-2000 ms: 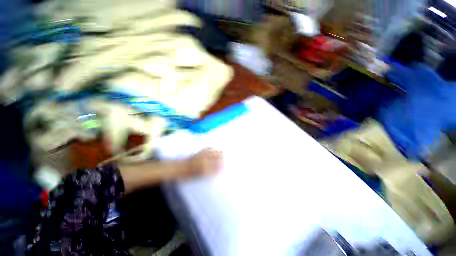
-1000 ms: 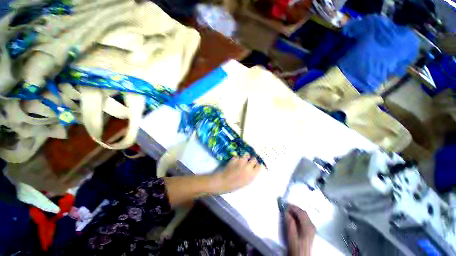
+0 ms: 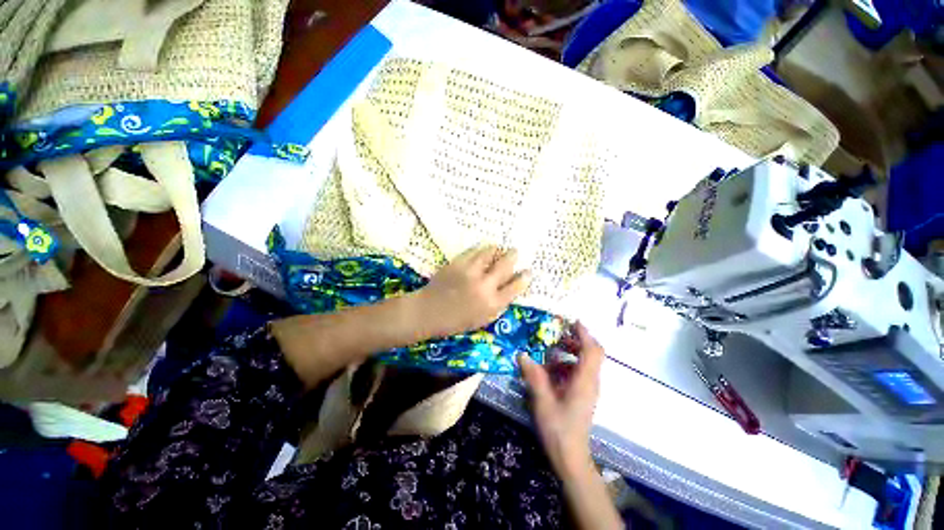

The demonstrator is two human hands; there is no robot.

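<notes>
A beige woven bag body lies on the white table in front of me. Its blue printed lining runs along the edge nearest me, partly over the table's front edge. A beige handle hangs below that edge over my lap. My left hand lies on the weave just above the lining, fingers bent; whether it grips cloth is unclear. My right hand pinches the right end of the lining between thumb and fingers. The sewing machine stands to the right; the bag lies left of its needle area.
A heap of beige and blue bags is at the left. Red snips lie on the machine bed. A blue strip marks the table's left edge. More beige bags lie behind the table. A small blue item is at the right end.
The bag body now lies spread on the table, nearer the machine. My left hand has moved onto the weave. My right hand has moved left from beside the machine to the lining.
</notes>
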